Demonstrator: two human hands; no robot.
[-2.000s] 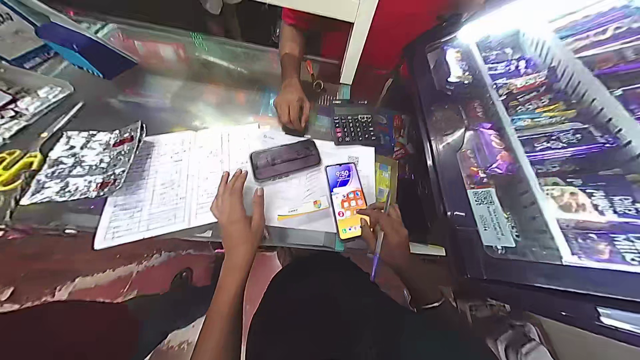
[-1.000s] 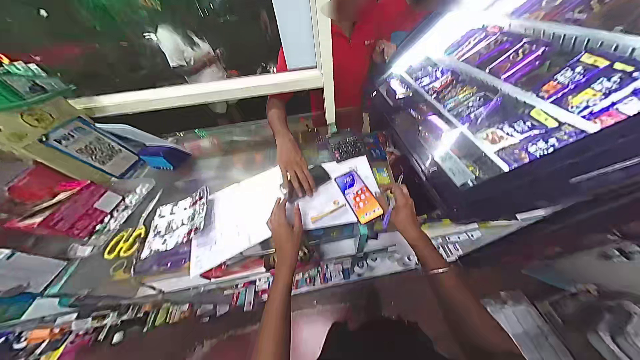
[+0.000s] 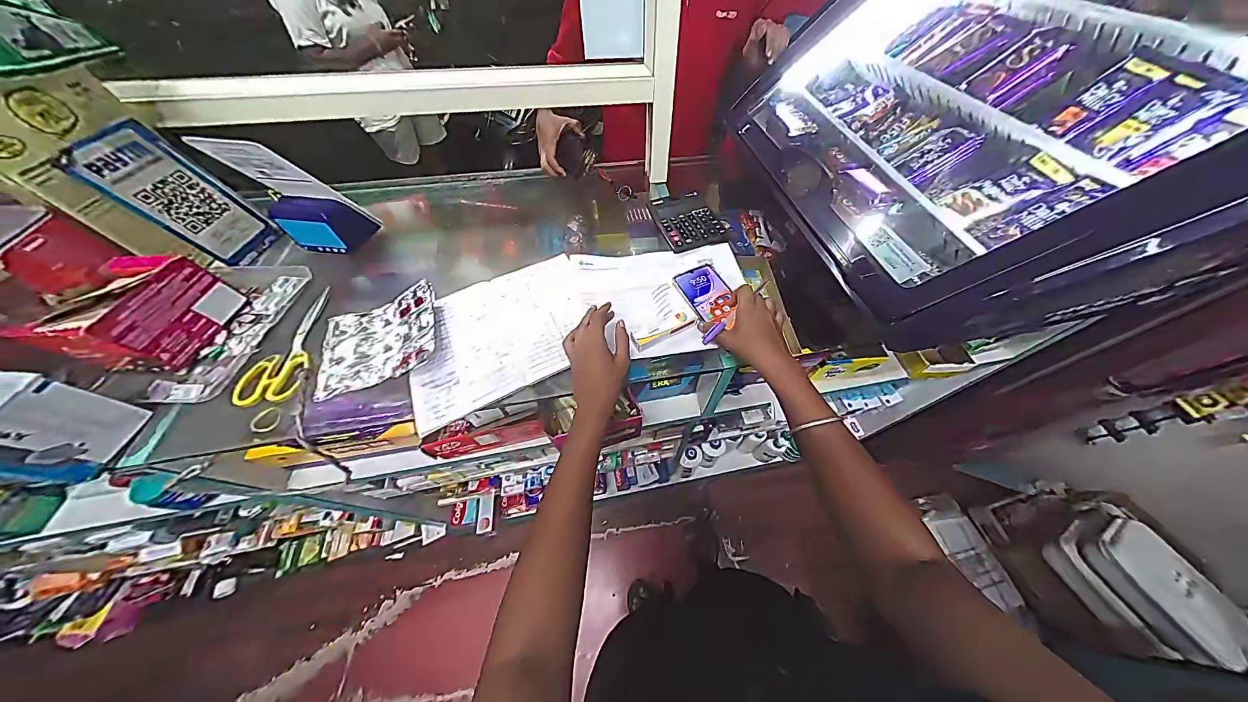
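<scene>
My left hand [image 3: 597, 353] rests with its fingers apart on the open ledger [image 3: 507, 327], whose pages bear writing. My right hand [image 3: 749, 327] grips a purple pen [image 3: 715, 331] and lies over the lower edge of a lit smartphone [image 3: 704, 291]. The phone is face up on the right-hand page. A black calculator [image 3: 690, 224] lies just beyond the ledger. Left of the pages are a silver patterned packet [image 3: 378, 338] and yellow-handled scissors [image 3: 276, 378]. Behind the counter's far edge, another person's hand [image 3: 563, 144] holds a dark object, perhaps a phone.
A lit display case of chocolates [image 3: 877, 283] borders the counter on the right. On the left stand a printed-code sign [image 3: 180, 200], a blue stand [image 3: 324, 222] and a magenta box [image 3: 146, 307]. A white frame bar [image 3: 390, 97] crosses behind the glass counter. Goods fill shelves below.
The other person's hand has drawn back from the ledger to beyond the counter. The dark phone that lay on the pages is gone from there. The view has shifted widely.
</scene>
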